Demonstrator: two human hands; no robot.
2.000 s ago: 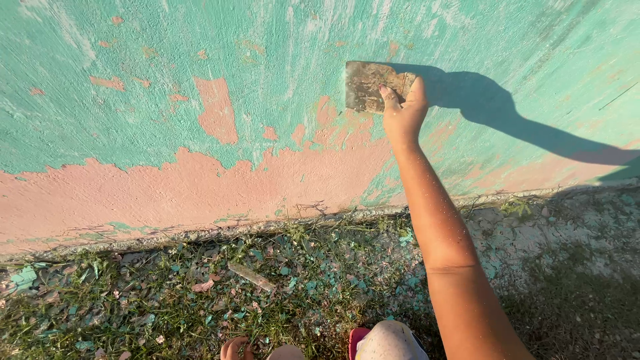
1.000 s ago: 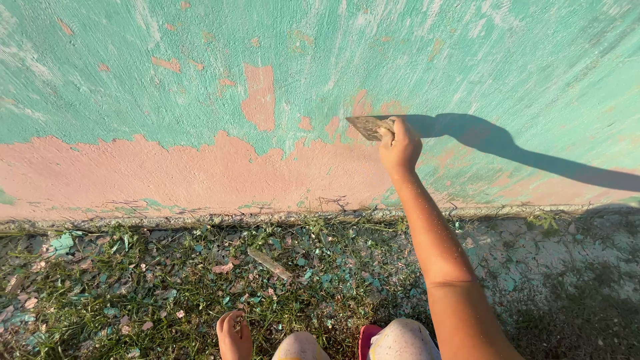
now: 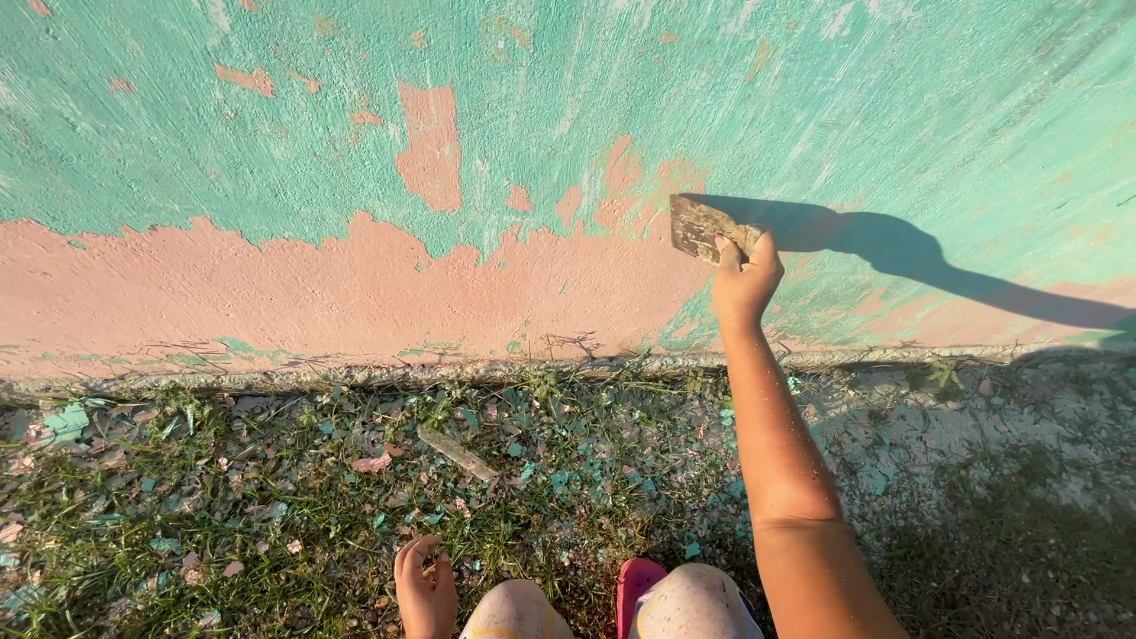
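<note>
My right hand (image 3: 747,273) grips a worn scraper with a broad, paint-crusted blade (image 3: 697,229). The blade's far edge is at the painted wall (image 3: 550,293), near where turquoise paint meets a bared pink layer. Whether the edge touches the wall cannot be told. The shadow of hand and tool falls on the wall to the right. My left hand (image 3: 426,586) hangs low, beside my left knee, with its fingers loosely curled and nothing seen in it.
Turquoise and pink paint flakes litter the grass (image 3: 293,532) below the wall. A flat strip (image 3: 457,453) lies there. A rough concrete ledge (image 3: 266,380) runs along the wall's foot. My knees (image 3: 697,603) and a pink shoe (image 3: 637,586) show at the bottom.
The scraper blade has changed its tilt, showing its broad face again after looking narrow a second ago. My left hand shows more fully than two seconds ago. The view has shifted somewhat.
</note>
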